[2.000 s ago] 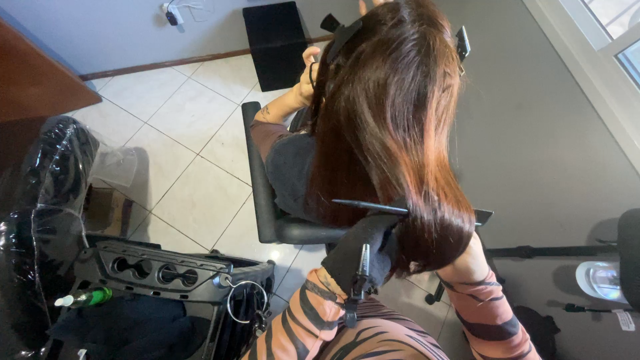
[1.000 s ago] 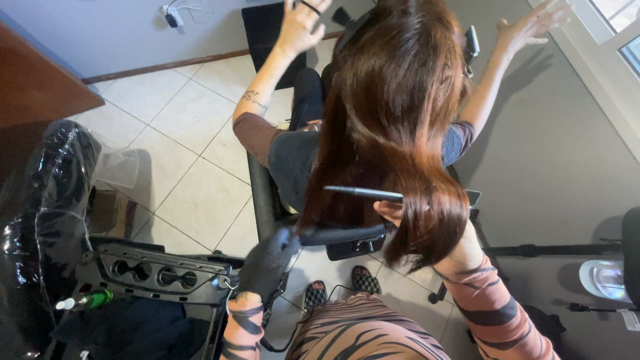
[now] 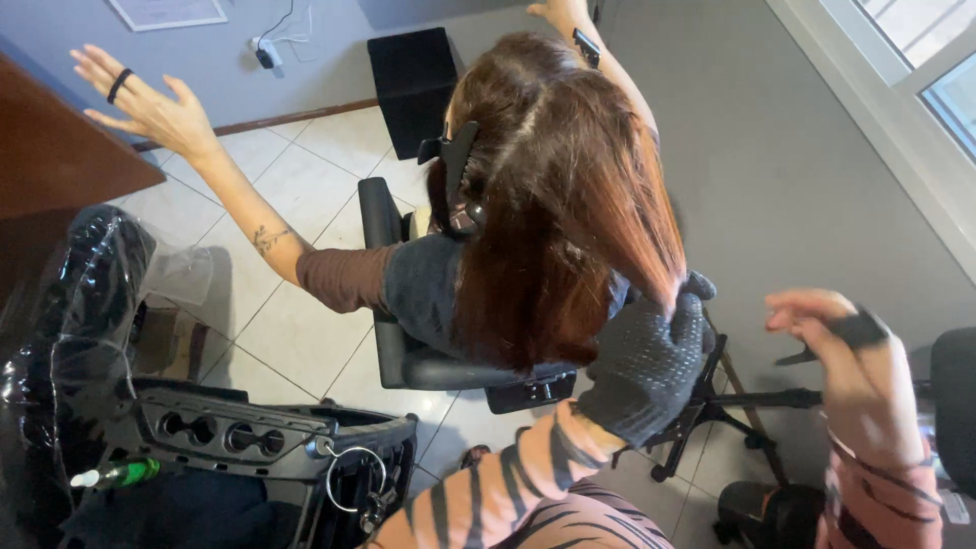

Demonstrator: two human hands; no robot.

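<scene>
My left hand (image 3: 656,362), in a black dotted glove, grips the end of a section of long reddish-brown hair (image 3: 648,221), drawn down and to the right from a seated person's head. The rest of the hair (image 3: 526,305) hangs loose down the person's back. Off to the right, apart from the hair, my bare right hand (image 3: 854,351) is blurred and holds a dark, thin-ended tool (image 3: 858,332), seemingly a tail comb. A black claw clip (image 3: 457,160) sits in the hair on the left side; another dark clip (image 3: 587,47) shows near the top of the head.
The seated person's arm (image 3: 252,221) reaches out left; the other extends at the top. Below is a black salon chair (image 3: 457,374). A black trolley (image 3: 229,427) with a green bottle (image 3: 126,473) stands lower left, a wheeled stand (image 3: 717,412) lower right.
My left hand has gone from the lower left to the hair on the right and gripped it. My right hand has let go of the hair and moved right. The person's arms have spread wider.
</scene>
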